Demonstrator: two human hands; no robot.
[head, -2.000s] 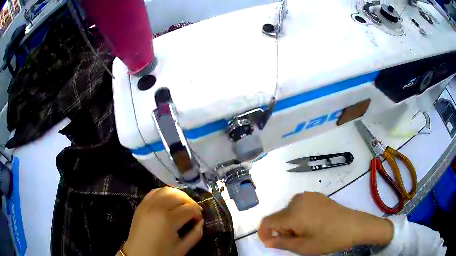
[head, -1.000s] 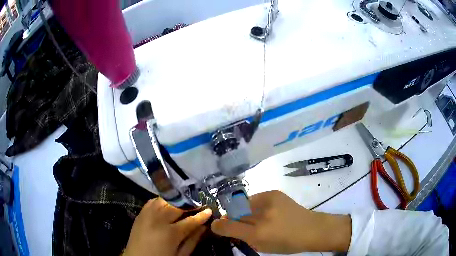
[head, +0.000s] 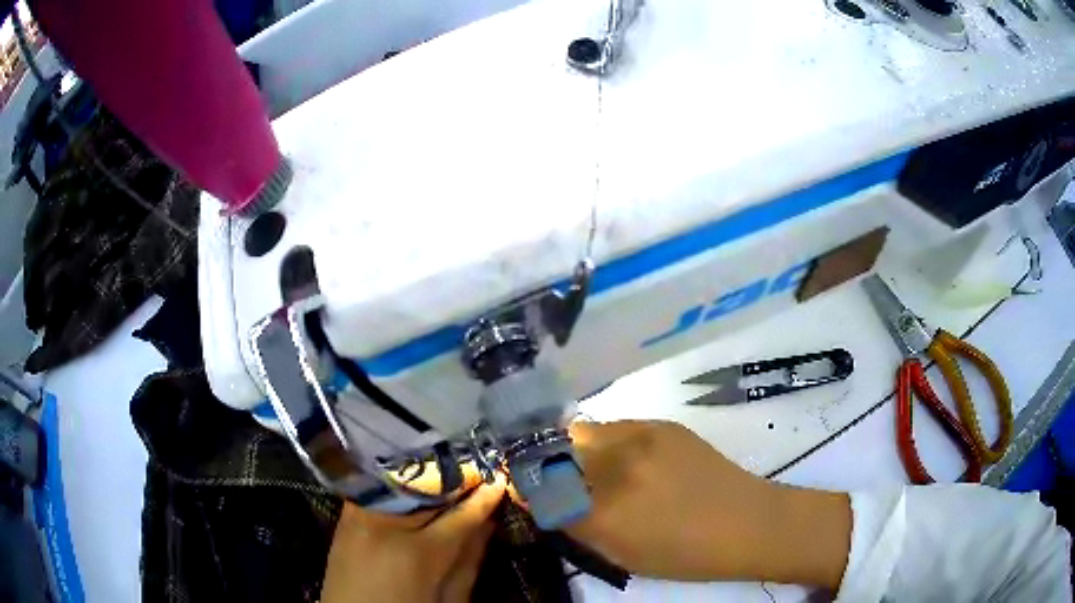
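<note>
Dark plaid fabric (head: 236, 530) lies left of and under the sewing machine head (head: 413, 200). My left hand (head: 407, 548) is on the cloth below the needle area, its fingertips lit and partly hidden by the lever guard. My right hand (head: 648, 483) reaches behind the grey-blue fitting (head: 549, 485), its fingertips close to the left ones. The end of a narrow dark strip (head: 592, 563) sticks out below my right hand. The needle and presser foot are mostly hidden. What my fingertips pinch is hard to see.
Black thread snips (head: 772, 377) and scissors with red and orange-yellow handles (head: 943, 395) lie on the white table right of my hands. A pink cone (head: 165, 100) stands over the machine's left end. More plaid cloth (head: 112, 247) is piled at the far left.
My right hand has moved left from the open table to the needle area, meeting my left hand. The strip end now shows below it. The view has shifted, with the machine head lower left.
</note>
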